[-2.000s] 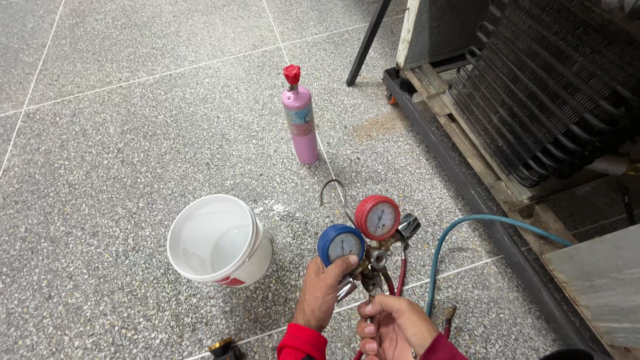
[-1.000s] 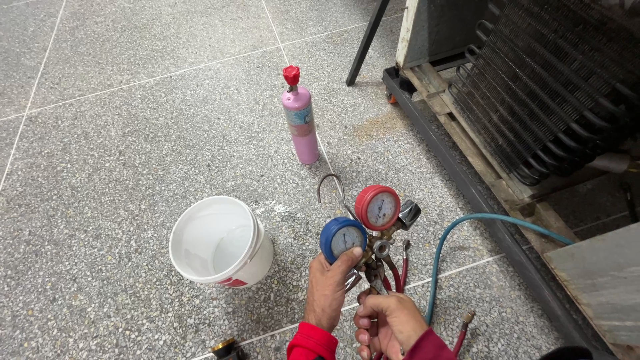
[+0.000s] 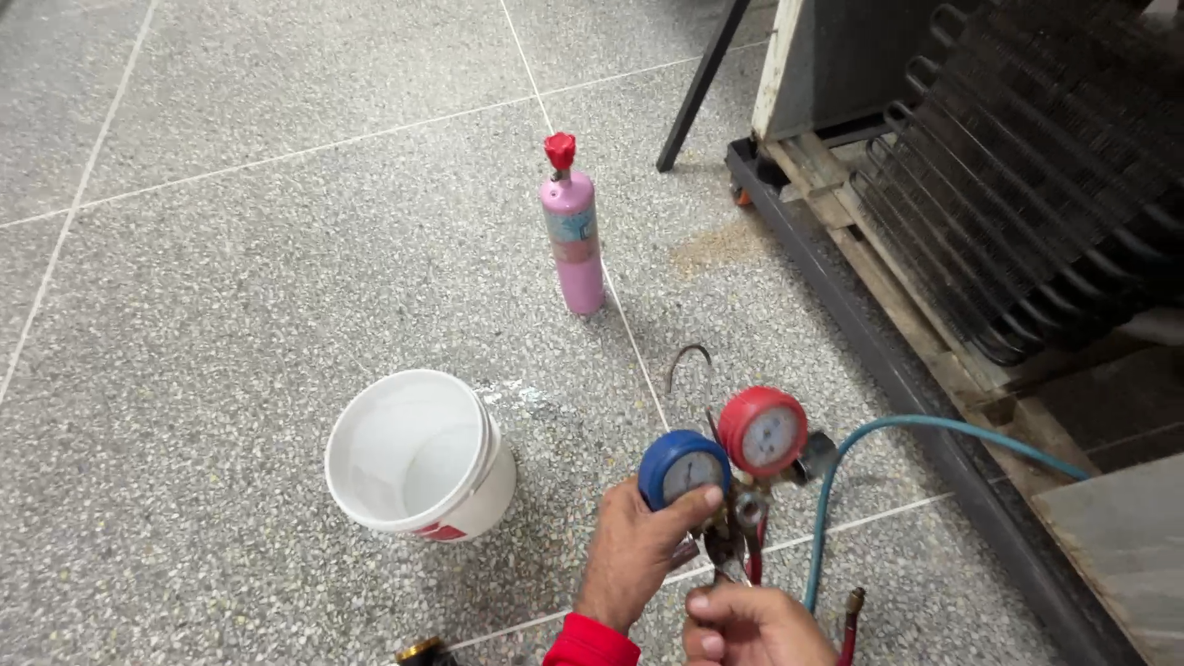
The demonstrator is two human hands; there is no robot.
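My left hand point(image 3: 638, 546) grips a refrigerant manifold gauge set, its thumb over the edge of the blue gauge point(image 3: 684, 469). Beside it sits the red gauge point(image 3: 763, 432), and a metal hanging hook point(image 3: 689, 354) rises behind them. Below the gauges, my right hand point(image 3: 754, 624) is closed on the handle of a metal tool, whose jaws point(image 3: 726, 546), like those of pliers or a wrench, are at the manifold's lower fittings. Red hose shows beside the jaws. A red hose end with a brass fitting point(image 3: 856, 601) hangs at the right of my right hand.
A pink gas cylinder point(image 3: 580, 277) with a red valve knob stands on the speckled floor. A white plastic bucket point(image 3: 499, 481) is left of my hands. At right are a black condenser coil point(image 3: 1017, 185), a wheeled metal frame point(image 3: 860, 342) and a blue-green hose point(image 3: 925, 421). A brass-ended object point(image 3: 421, 650) lies at the bottom.
The gauge set has shifted slightly in my left hand's grip and tilts a little differently. The red hose end has moved about at the right of my right hand. Cylinder and bucket have stayed put.
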